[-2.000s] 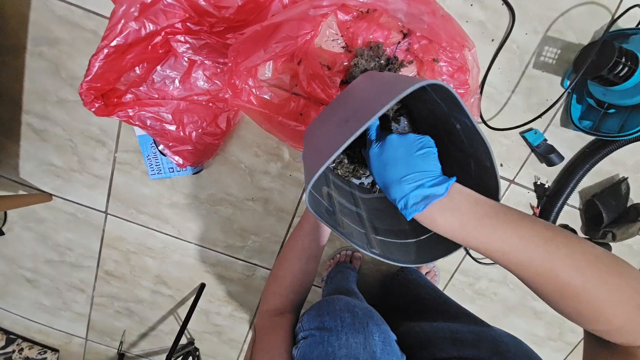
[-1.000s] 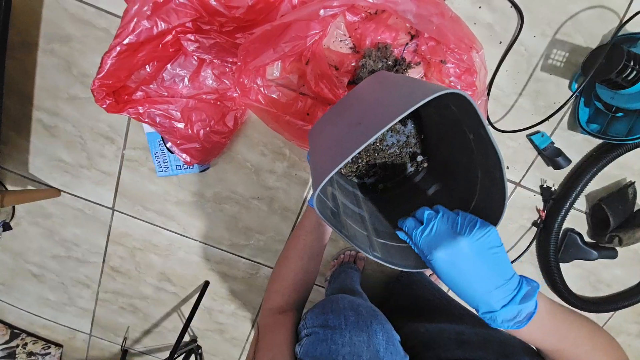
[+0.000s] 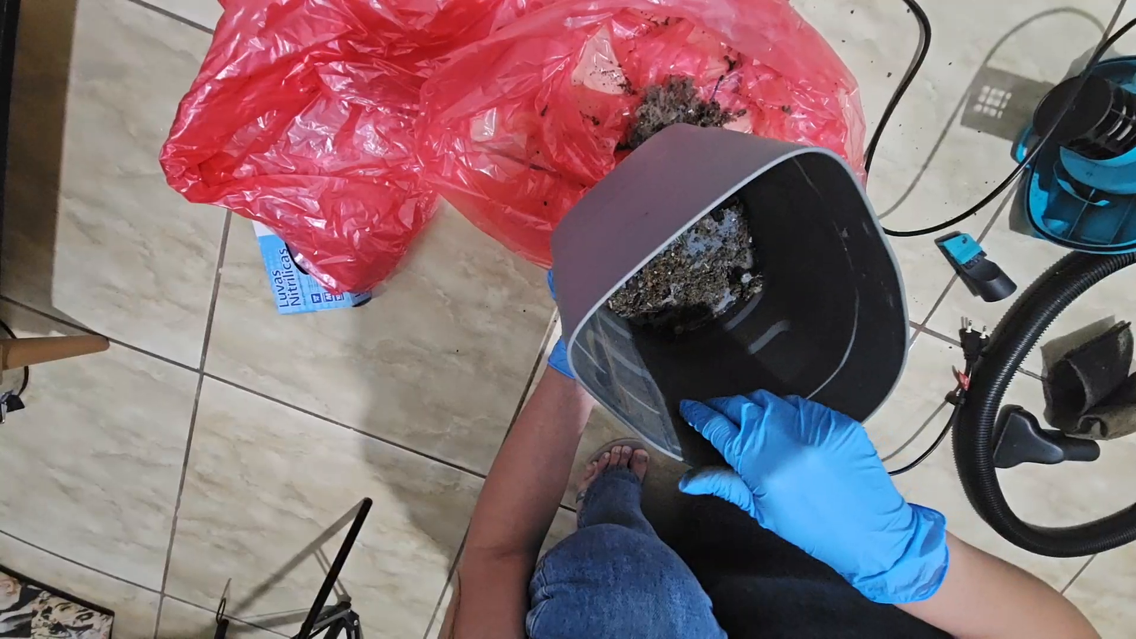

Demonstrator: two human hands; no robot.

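Observation:
A grey plastic vacuum cleaner canister is tilted on its side with its wide mouth facing me. Clumped grey-brown dust and debris lies inside it. My left hand, in a blue nitrile glove, supports the canister from behind on its left; most of the hand is hidden. My right hand, gloved in blue too, is at the lower rim, fingers apart, with nothing seen in it. Beyond the canister a red plastic bag is spread on the floor, with a heap of grey dust on it.
A blue glove box is partly under the bag. At right lie a blue-and-black vacuum motor head, a small nozzle, a black corrugated hose, a dark filter and a power cord. A black metal stand is at lower left.
My right hand was deep in the canister at the debris, then came out to the lower rim. The debris inside now shows uncovered. The left hand stays behind the canister.

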